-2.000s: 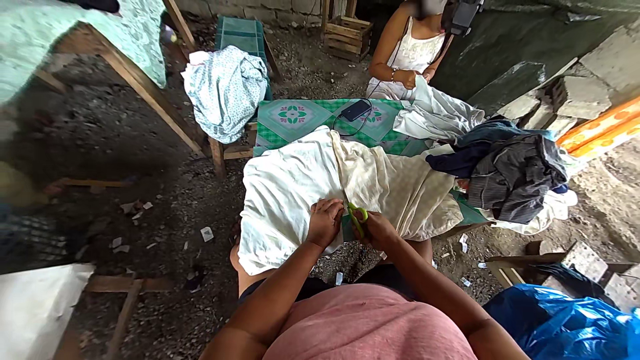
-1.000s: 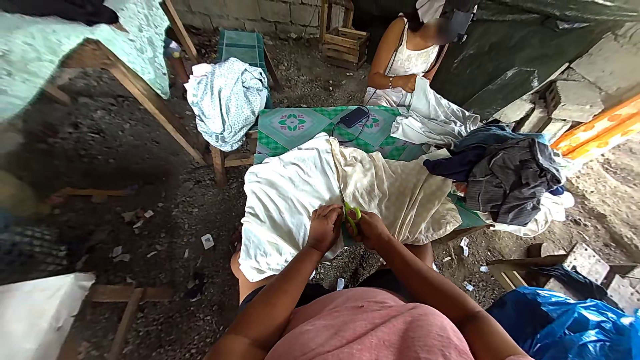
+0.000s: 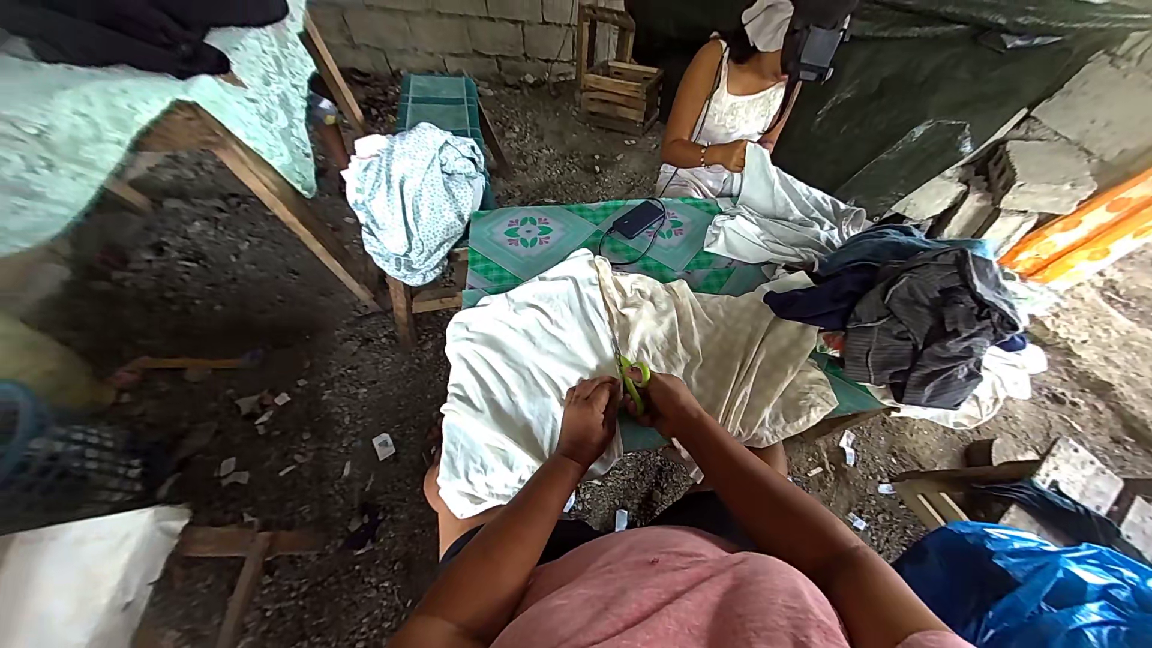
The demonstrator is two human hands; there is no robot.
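White cloth (image 3: 513, 369) and cream cloth (image 3: 720, 346) lie side by side over the near edge of a table and my lap. My right hand (image 3: 668, 403) is closed on scissors with yellow-green handles (image 3: 634, 382), whose blades point away from me along the line where the two cloths meet. Just left of them, my left hand (image 3: 589, 414) grips the edge of the white cloth, its fingers bunched close to the scissors. How far apart the blades are cannot be told.
Behind the cloths, a table with a green patterned cover (image 3: 531, 236) bears a dark phone-like device (image 3: 637, 219) with a cable. A person (image 3: 733, 108) across it holds pale cloth (image 3: 783, 216). Piled clothes (image 3: 936, 315) lie right, patterned cloth (image 3: 418, 198) on a bench left, a blue plastic bag (image 3: 1017, 576) lower right.
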